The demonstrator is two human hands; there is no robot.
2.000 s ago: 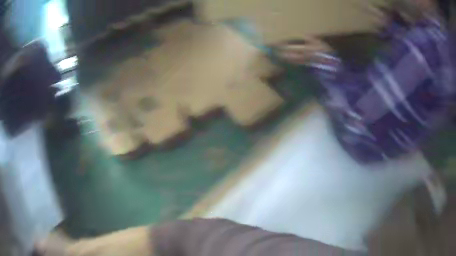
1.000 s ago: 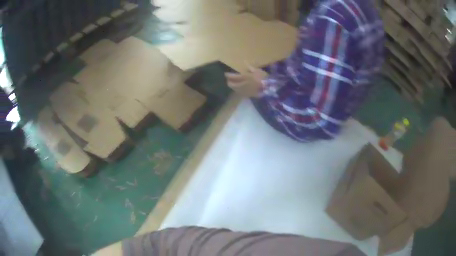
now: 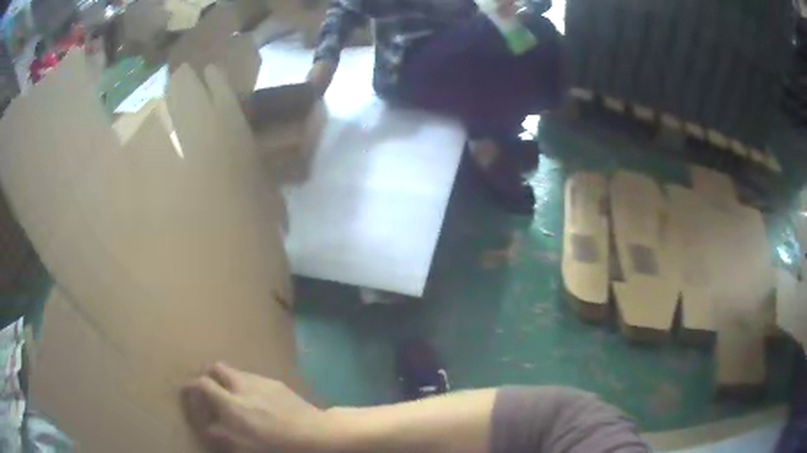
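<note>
A large brown cardboard box blank (image 3: 150, 265) with rounded flaps fills the left of the view, raised in front of me and creased. My right hand (image 3: 243, 411) reaches in from the lower right, with its fingers closed on the lower part of the blank. The fingertips are blurred against the board. My left hand is not in view.
A stack of blanks with dark printed squares (image 3: 695, 252) lies on the green floor at right. Across from me, a person in a checked sleeve (image 3: 341, 31) reaches toward a small brown box (image 3: 288, 133) by a white board (image 3: 380, 195). A dark shoe (image 3: 420, 367) is below. Crumpled newspaper (image 3: 13, 380) is at lower left.
The view has swung left, so the stack of blanks now shows at right. The large blank has come into view, with my right hand on it.
</note>
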